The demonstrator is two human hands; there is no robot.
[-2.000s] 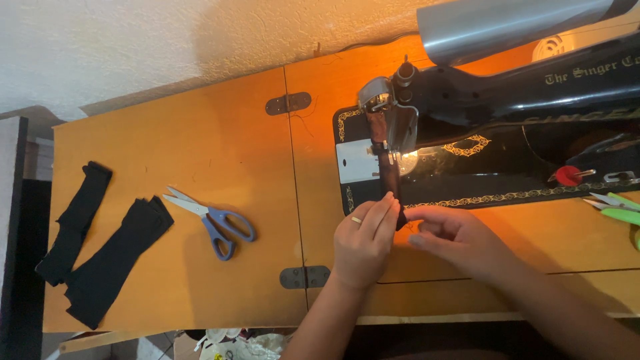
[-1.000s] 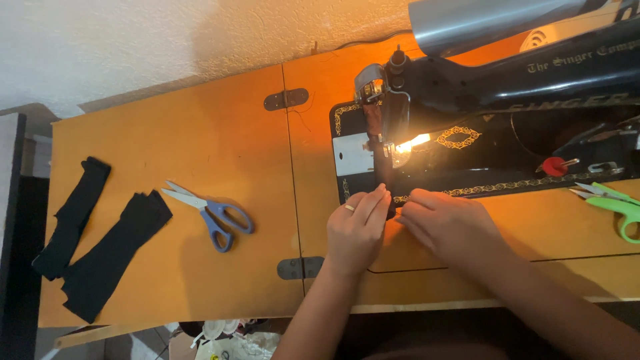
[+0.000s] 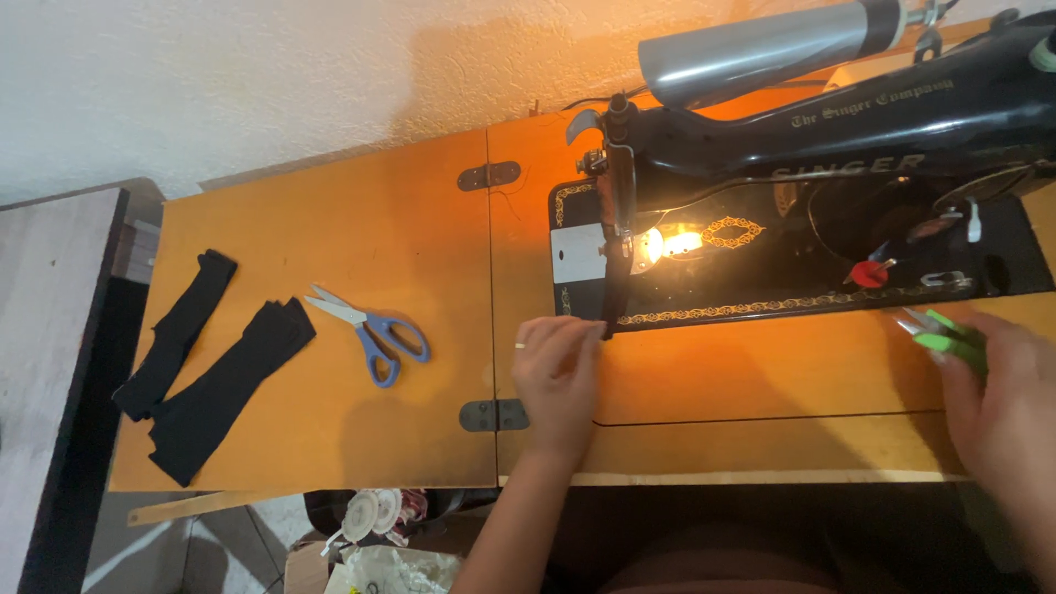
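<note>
A black Singer sewing machine [image 3: 709, 280] stands at the right of the wooden table. From its needle area a narrow dark fabric strip [image 3: 615, 289] runs down to the near edge of the machine bed. My left hand [image 3: 557, 379], with a ring on one finger, pinches the strip's near end. My right hand [image 3: 1002, 396], at the far right, is closed around green-handled thread snips [image 3: 949, 338], their blades pointing left. Blue-handled scissors [image 3: 379, 338] lie partly spread on the left leaf. Two piles of black fabric pieces [image 3: 177, 338] [image 3: 231, 396] rest to their left.
A grey cylindrical lamp shade [image 3: 751, 54] extends behind the machine arm, near the textured wall. Metal hinges [image 3: 488, 176] join the table sections. Below the near edge are a plastic bag [image 3: 396, 569] and round white reels [image 3: 371, 511]. Another table [image 3: 49, 272] stands at far left.
My right hand has left the fabric strip, moved right and taken hold of the green snips, which lay on the table in the earlier frames. My left hand remains at the strip's end.
</note>
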